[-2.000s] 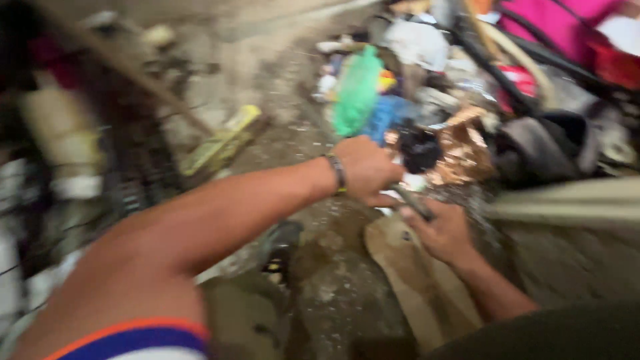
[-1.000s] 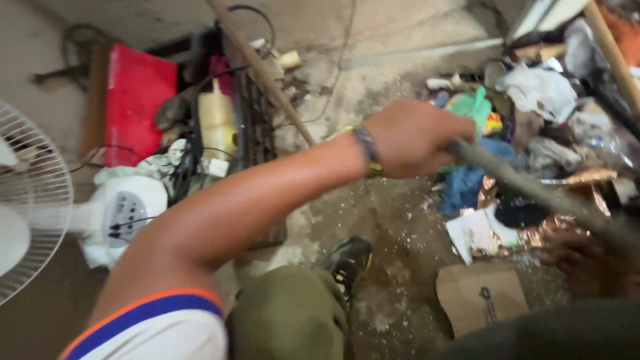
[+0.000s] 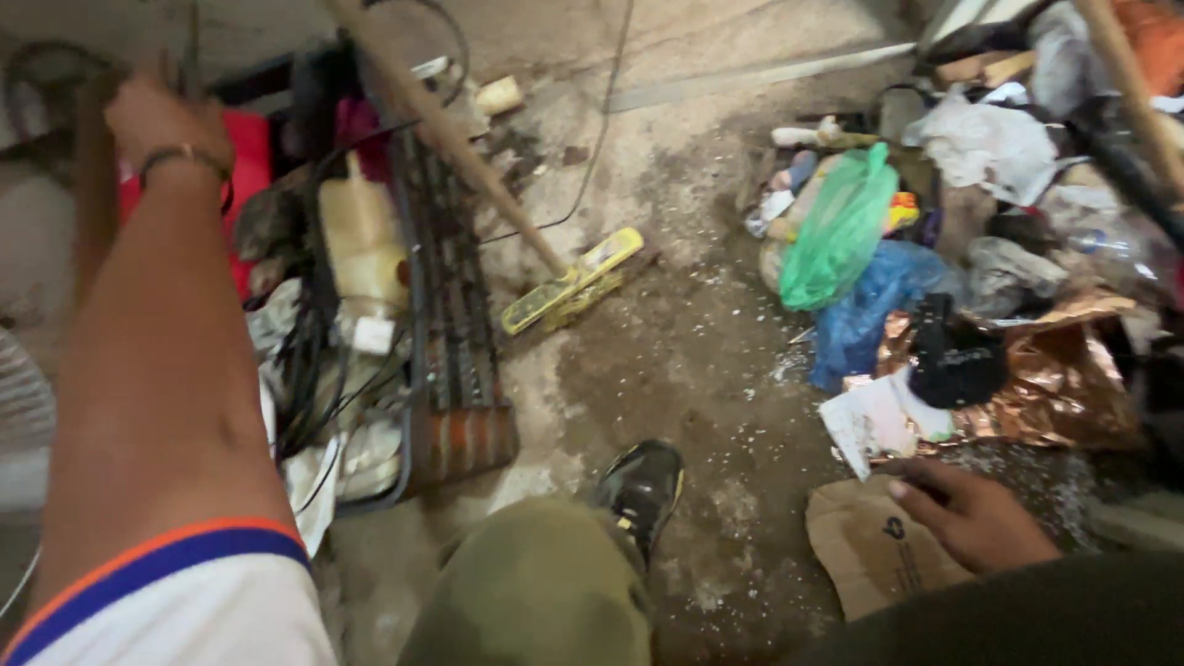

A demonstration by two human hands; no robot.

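My left hand (image 3: 171,120) is blurred at the upper left, over a red panel (image 3: 250,185). A thin dark upright thing (image 3: 191,46) shows at its fingers; whether it is gripped cannot be told. My right hand (image 3: 971,518) is at the lower right, its thumb and forefinger slightly apart, with nothing seen between them. It is over the edge of a flat brown cardboard piece (image 3: 869,546), and its fingertips are close to a white paper (image 3: 874,421). Crumpled copper-coloured foil (image 3: 1064,388) and a black item lie just beyond.
A yellow broom head (image 3: 573,277) with a wooden handle rests on the gritty floor. Left of it stands a dark crate (image 3: 416,370) with cables and a yellowish plastic bottle (image 3: 361,240). Green (image 3: 837,231) and blue plastic bags (image 3: 879,296) lie in a heap at right. My shoe (image 3: 643,490) is at centre.
My left hand has moved far left, from beside the right-hand heap to over the red panel. The grey bar near my hands one second ago no longer shows there. The view has shifted.
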